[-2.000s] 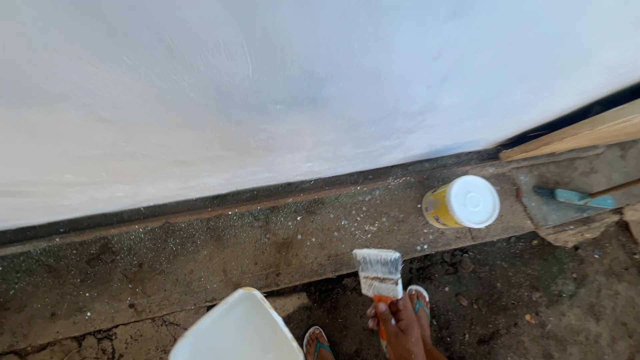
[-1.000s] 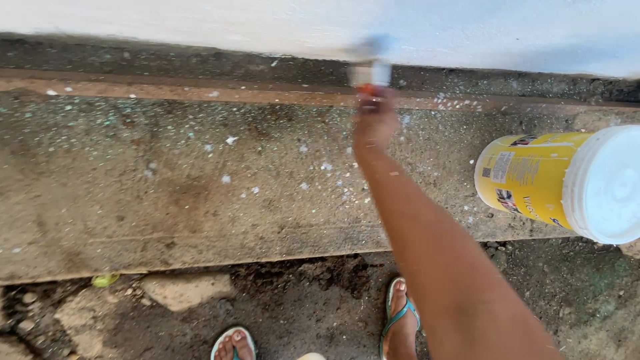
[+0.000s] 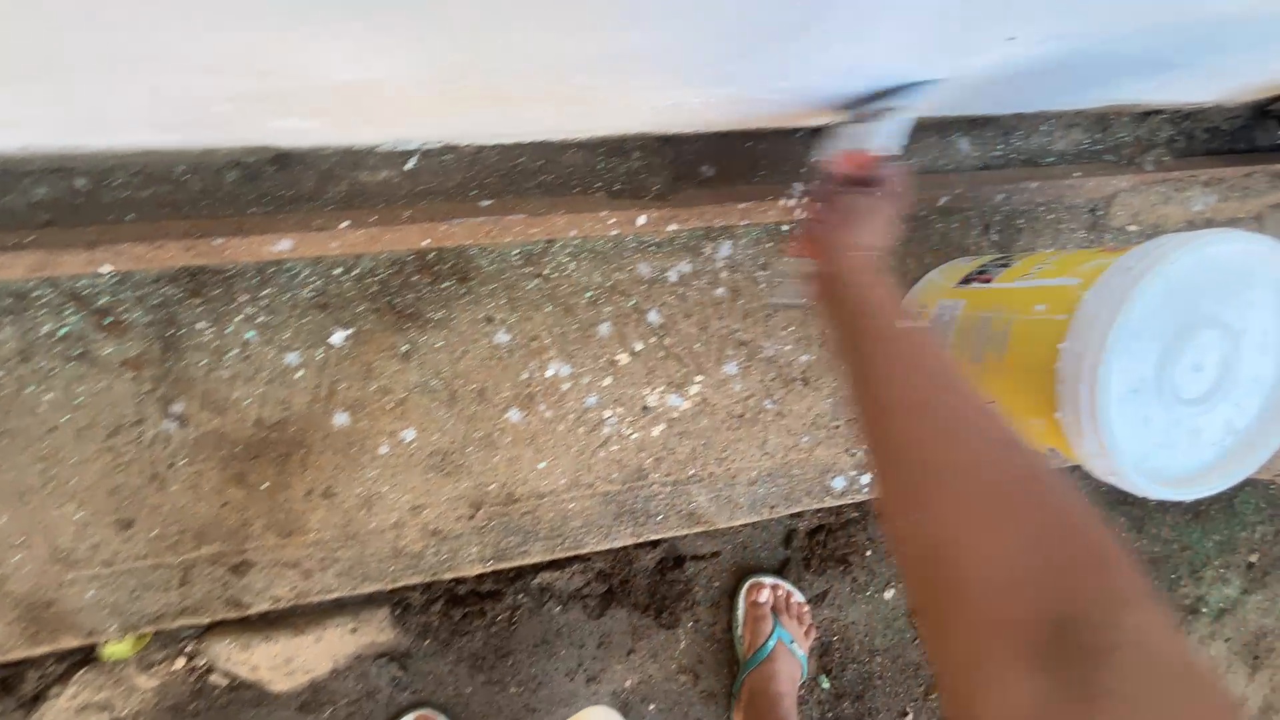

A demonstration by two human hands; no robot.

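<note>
My right hand point(image 3: 862, 215) is closed around the orange handle of a paintbrush point(image 3: 868, 135), both blurred. The bristles are at the lower edge of a white painted wall point(image 3: 450, 70), just above the dark strip at its base. My forearm crosses from the lower right, in front of part of a yellow paint bucket point(image 3: 1035, 335) with a white lid. My left hand is outside the view. At the bottom edge shows a small pale rounded piece of something point(image 3: 596, 713).
A concrete ledge point(image 3: 450, 400) speckled with paint drops runs along the wall. Below it lies dark ground with a flat stone point(image 3: 300, 648). My foot in a teal-strapped flip-flop point(image 3: 772, 645) stands near the ledge's edge.
The right hand has gone from beside my feet, where it held the brush low, up to the wall's lower edge. The view has moved much closer to the ledge.
</note>
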